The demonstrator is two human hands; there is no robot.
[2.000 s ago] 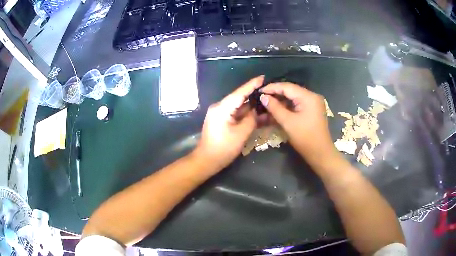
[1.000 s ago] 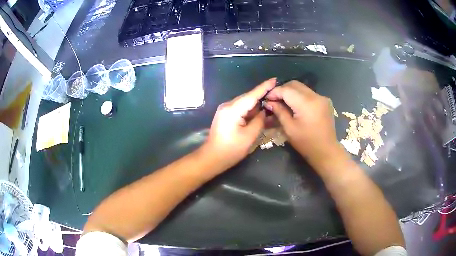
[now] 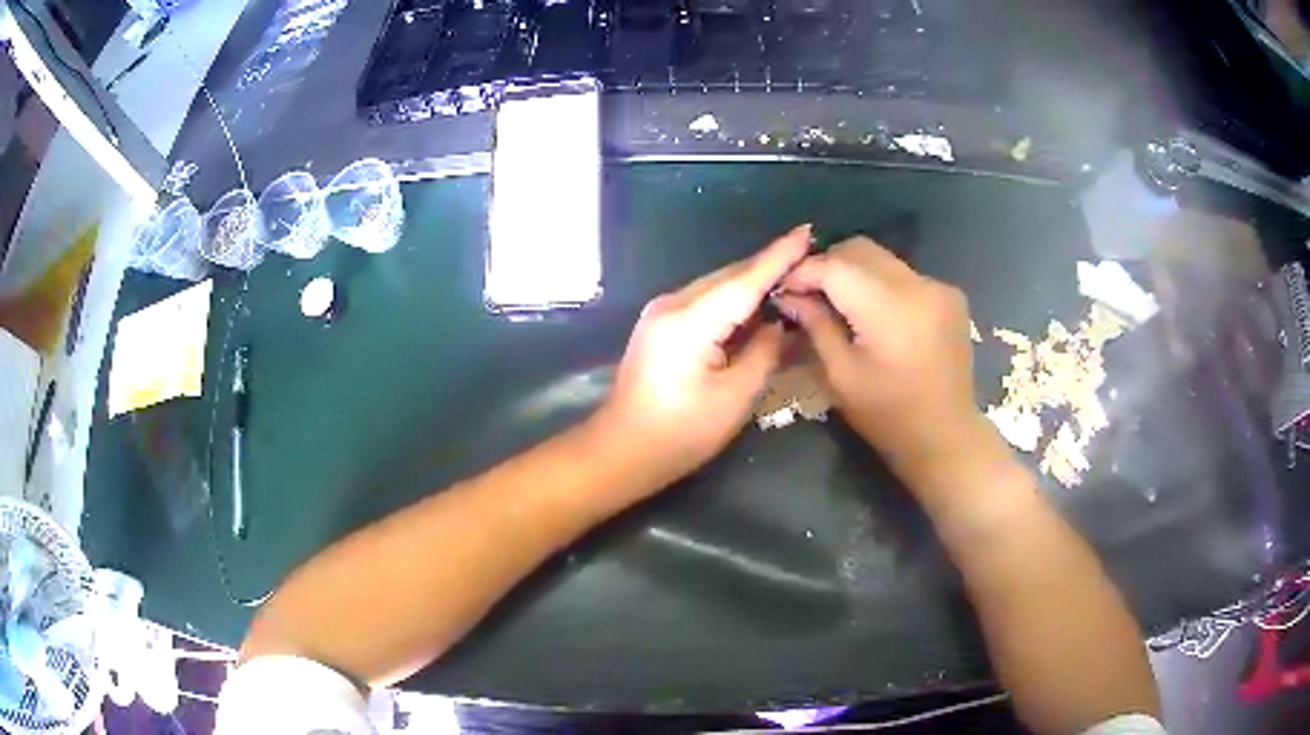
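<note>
My left hand (image 3: 690, 359) and my right hand (image 3: 894, 333) are bare and meet above the middle of the dark green mat (image 3: 417, 388). Their fingertips hold a small dark unit (image 3: 777, 305) between them. The fingers hide most of it, so its shape cannot be told. A heap of beige scraps (image 3: 793, 399) lies on the mat just below and behind the hands, partly covered by them.
A glowing smartphone (image 3: 546, 198) lies left of the hands. Clear cups (image 3: 293, 216), a white cap (image 3: 318, 297), a pen (image 3: 240, 445) and a yellow note (image 3: 161, 349) are at left. More scraps (image 3: 1056, 385) and a translucent bottle (image 3: 1128, 201) are at right. A black tray (image 3: 474, 50) lies beyond.
The whole view has shifted slightly, so the bench things appear a little further right. Both hands stay together on the dark unit, which is now more covered by the fingers than two seconds ago.
</note>
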